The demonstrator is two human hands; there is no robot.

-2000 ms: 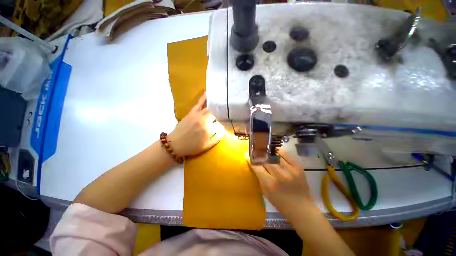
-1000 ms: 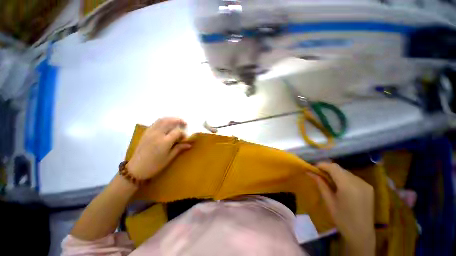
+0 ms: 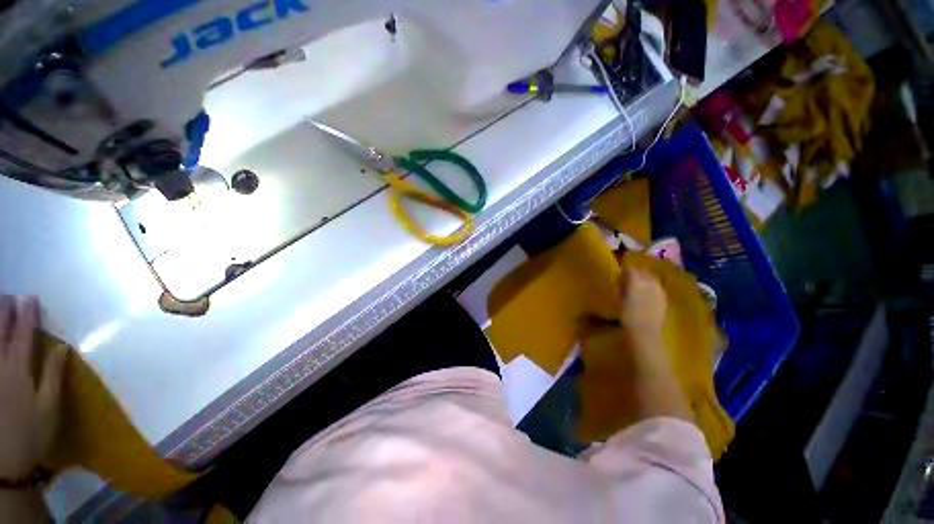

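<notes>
A mustard-yellow panel [image 3: 108,425] lies at the lower left, on the white table and over its front edge. My left hand [image 3: 26,394] rests on it, cut off by the picture's left edge. My right hand [image 3: 643,299] is down among mustard-yellow pieces [image 3: 553,297] at the blue slatted crate. Its fingers are bent into the cloth and their tips are hidden, so I cannot tell if it grips a piece. White or pale pieces [image 3: 527,387] show beneath the yellow ones.
The sewing machine head [image 3: 154,92] stands at the upper left, its lamp lighting the needle plate. Scissors [image 3: 428,194] with yellow and green handles lie right of it. The blue crate [image 3: 773,317] is right of my lap. Yellow scraps [image 3: 819,92] lie at the upper right.
The view has swung to the right. The panel, held in both hands a second ago, is now under my left hand only. My right hand has moved to the cloth at the crate.
</notes>
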